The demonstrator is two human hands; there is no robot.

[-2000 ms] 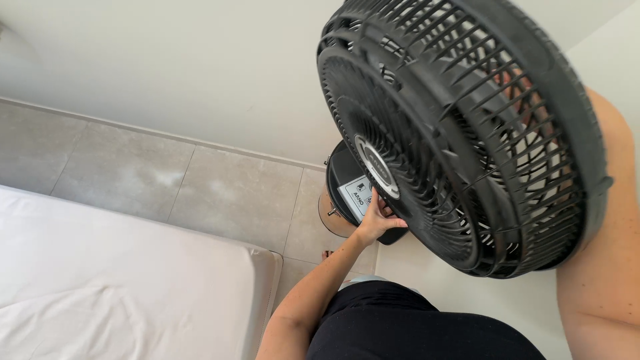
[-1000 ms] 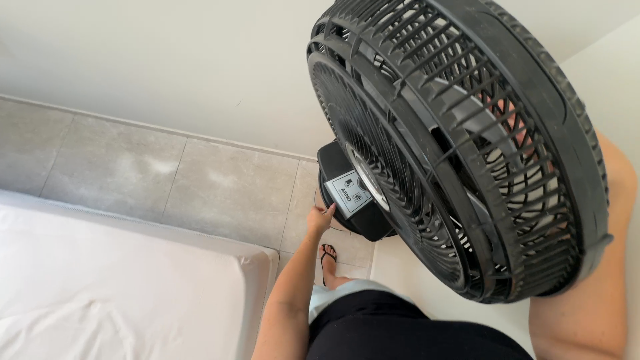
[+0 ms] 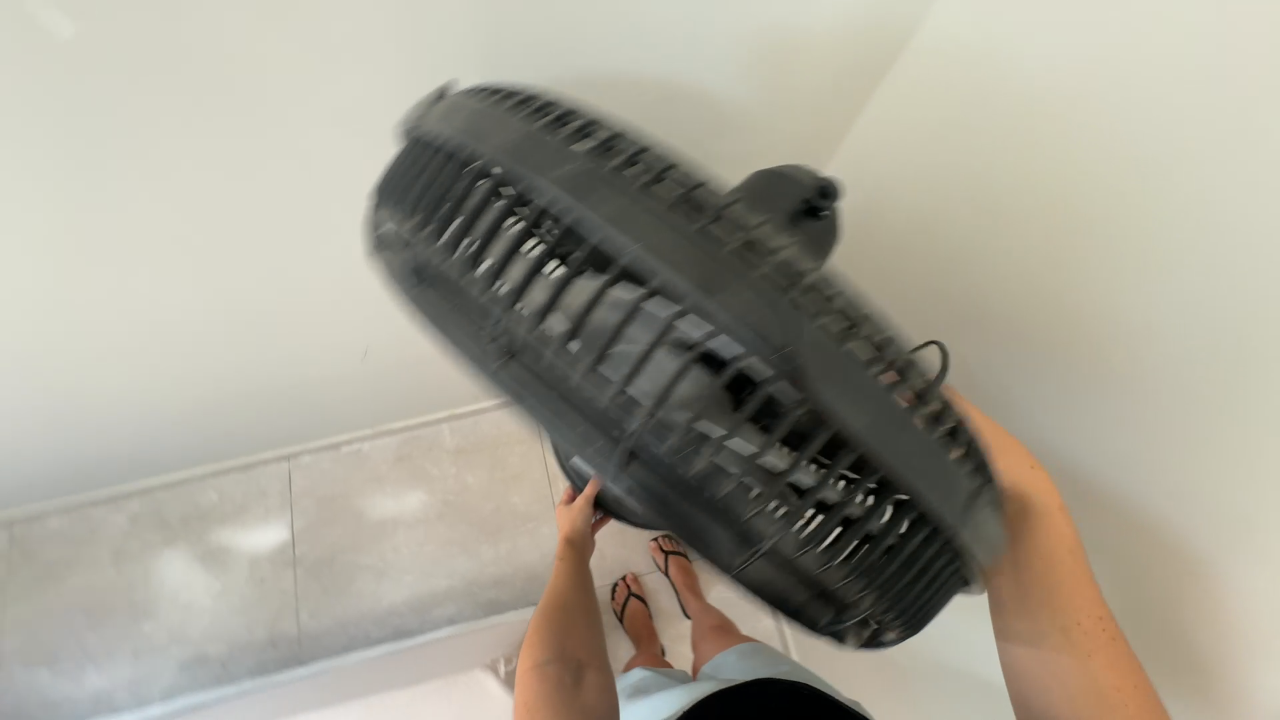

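Note:
A black fan with a slatted plastic grille [image 3: 680, 360] fills the middle of the view, tilted and blurred by motion. Its rounded motor housing [image 3: 790, 215] juts out at the upper right. Below the grille, part of the dark fan base [image 3: 635, 508] shows, with my left hand [image 3: 582, 515] gripping its left edge. My right arm reaches up behind the fan's right side; the hand is mostly hidden behind the grille, with only bits of skin showing through the slats.
A pale wall [image 3: 200, 250] stands behind the fan, meeting another wall at the right. Grey floor tiles [image 3: 400, 530] run along its foot. My feet in black flip-flops [image 3: 630, 600] are below the fan. A pale mattress [image 3: 430, 695] lies at the bottom left.
The fan head has turned, so its side and rear housing now show instead of its front. The control panel on the base, visible earlier, is now hidden. The view has shifted.

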